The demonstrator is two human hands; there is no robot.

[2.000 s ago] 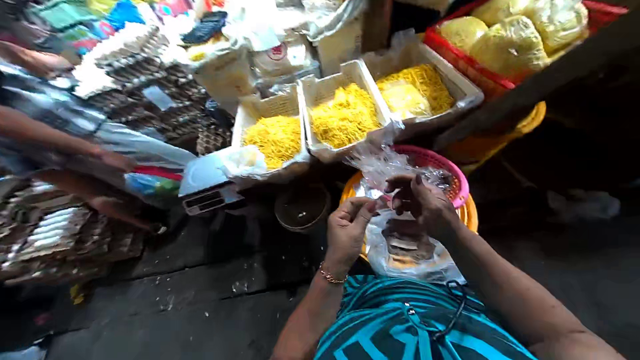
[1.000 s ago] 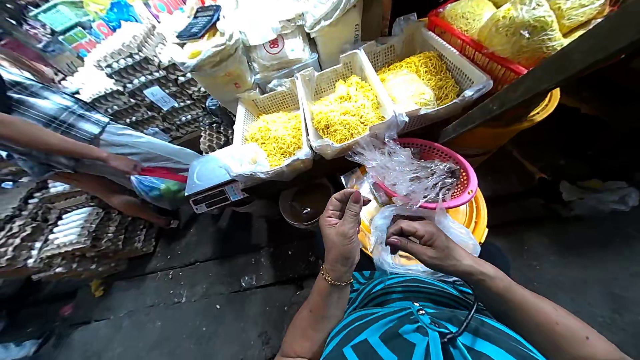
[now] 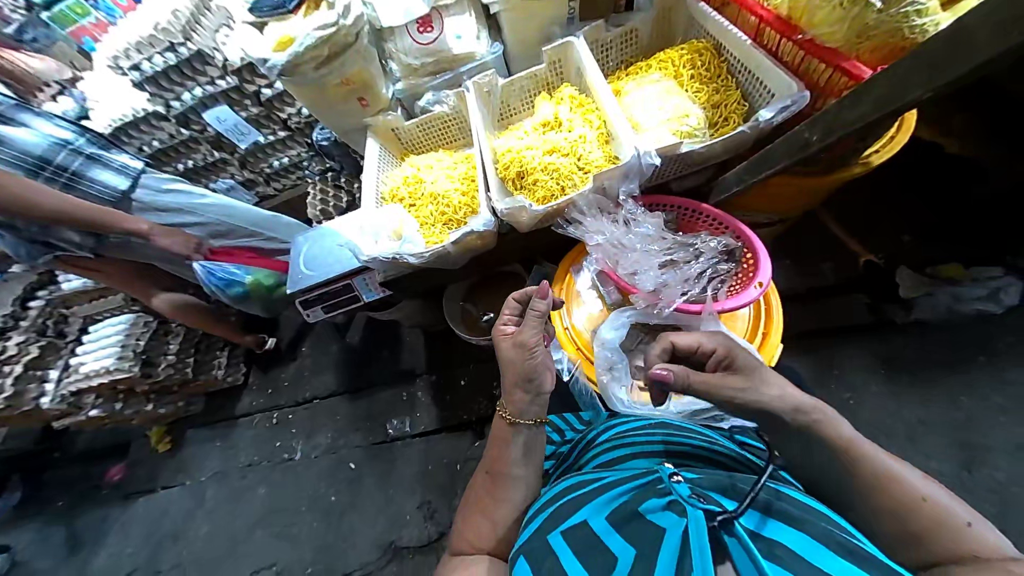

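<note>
My left hand (image 3: pixel 526 340), with a gold chain bracelet, is raised with thumb and fingertips pinched together; whether something small is between them cannot be made out. My right hand (image 3: pixel 708 372) is curled over an open clear plastic bag (image 3: pixel 614 372) on an orange round lid (image 3: pixel 570 320); what its fingers hold, if anything, is hidden. Just beyond, a pink perforated basket (image 3: pixel 756 268) carries a heap of crumpled clear plastic bags (image 3: pixel 660 248). Behind stand white plastic crates (image 3: pixel 478 180) of yellow noodles (image 3: pixel 556 144).
A digital scale (image 3: pixel 324 272) sits left of the crates. At the left, a person (image 3: pixel 80 184) holds a bag (image 3: pixel 244 280) beside stacked egg trays (image 3: pixel 120 352). A bowl (image 3: pixel 480 304) stands on the floor. A dark beam (image 3: pixel 864 108) slants across the upper right.
Two seconds ago both my hands were close together over the plastic bags at the pink basket; now they are lower and farther apart. The pile of clear bags lies in the basket.
</note>
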